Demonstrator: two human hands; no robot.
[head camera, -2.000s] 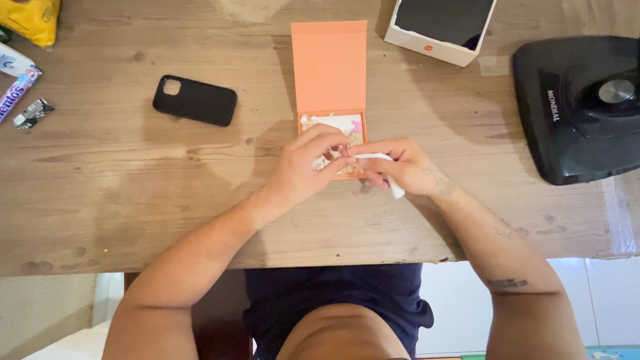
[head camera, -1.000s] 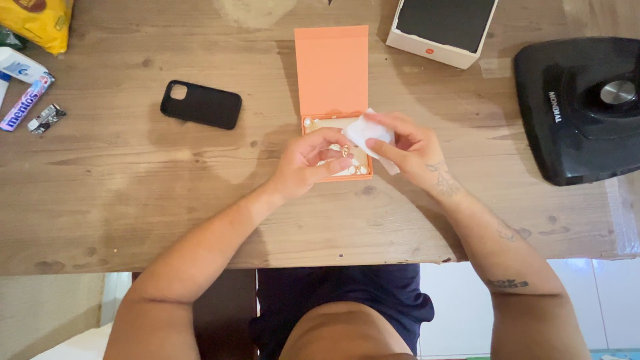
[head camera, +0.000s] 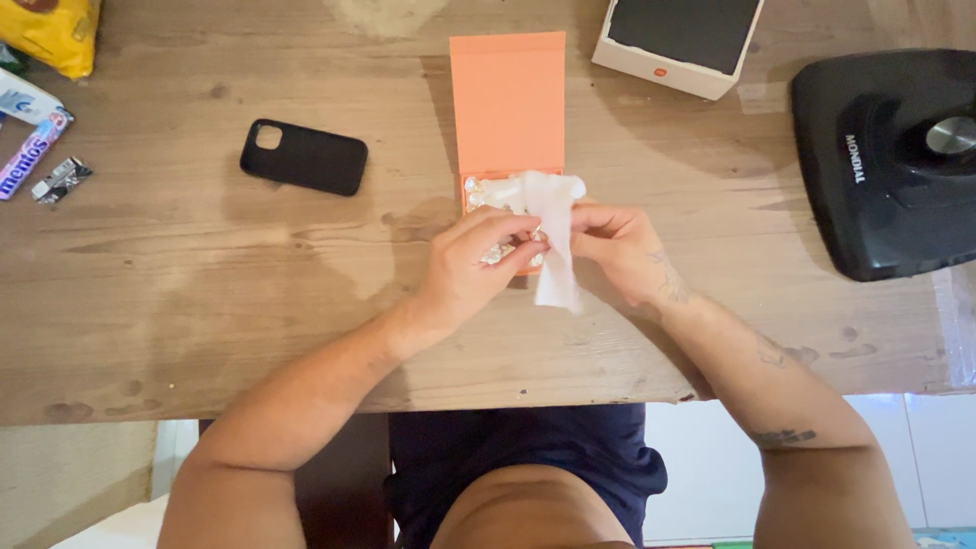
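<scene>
An orange box (head camera: 508, 103) lies on the wooden table with its lid folded back, away from me. Small shiny pieces, seemingly jewelry (head camera: 473, 198), show inside it. Over the box, my left hand (head camera: 476, 255) pinches a small shiny piece (head camera: 537, 232) between thumb and fingertips; its exact kind is too small to tell. My right hand (head camera: 618, 240) grips a thin white cloth or tissue (head camera: 555, 252), which hangs down beside the left fingertips and covers part of the box. Some of the right fingertips are hidden behind the white cloth.
A black phone case (head camera: 305, 158) lies to the left. At the far left are a Mentos roll (head camera: 32, 156), a small wrapper (head camera: 61, 180) and a yellow packet (head camera: 57, 34). A white box (head camera: 663, 69) stands at the back right, near a black Mondial appliance (head camera: 877, 213).
The white cloth was a narrow strip in my right hand, then bunched; now it hangs spread out beside my left fingertips. Both hands have stayed over the box.
</scene>
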